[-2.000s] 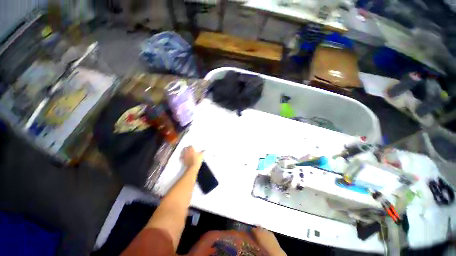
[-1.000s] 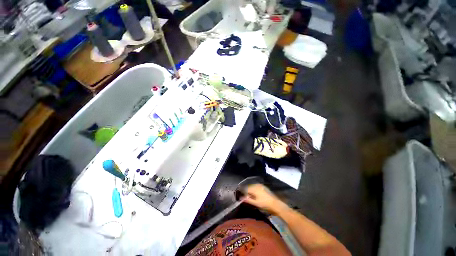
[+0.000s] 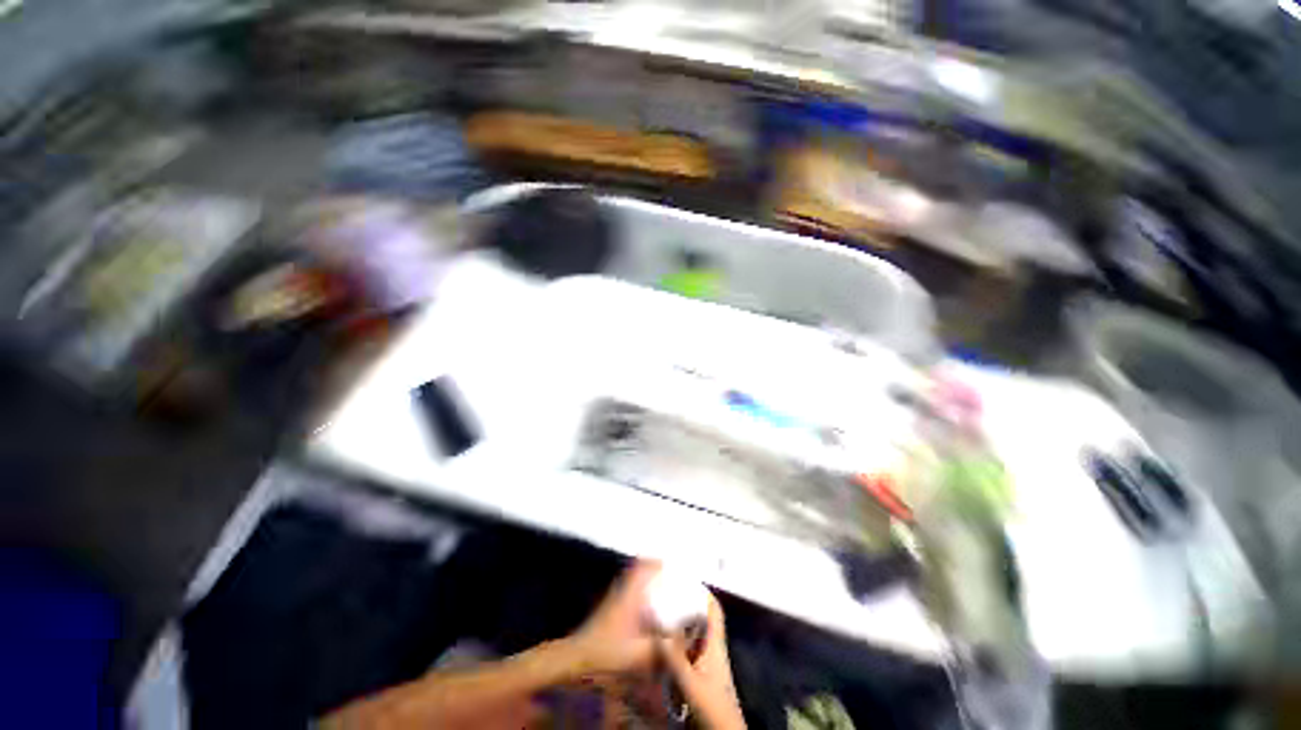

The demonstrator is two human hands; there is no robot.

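The view is strongly blurred. My left hand and my right hand are together at the table's front edge, low in the middle. Both hold a small white item between them; what it is cannot be told. The black phone lies on the left of the white table. The sewing machine lies beyond my hands, to the right of the phone.
A long pale bin runs behind the table, with a dark bundle at its left end. Orange-red snips are at the machine's right. A dark item lies far right. Black fabric is lower left.
The view has swung back left from the right side. The right hand held a pale strip near the lap; now both hands meet around a small white item.
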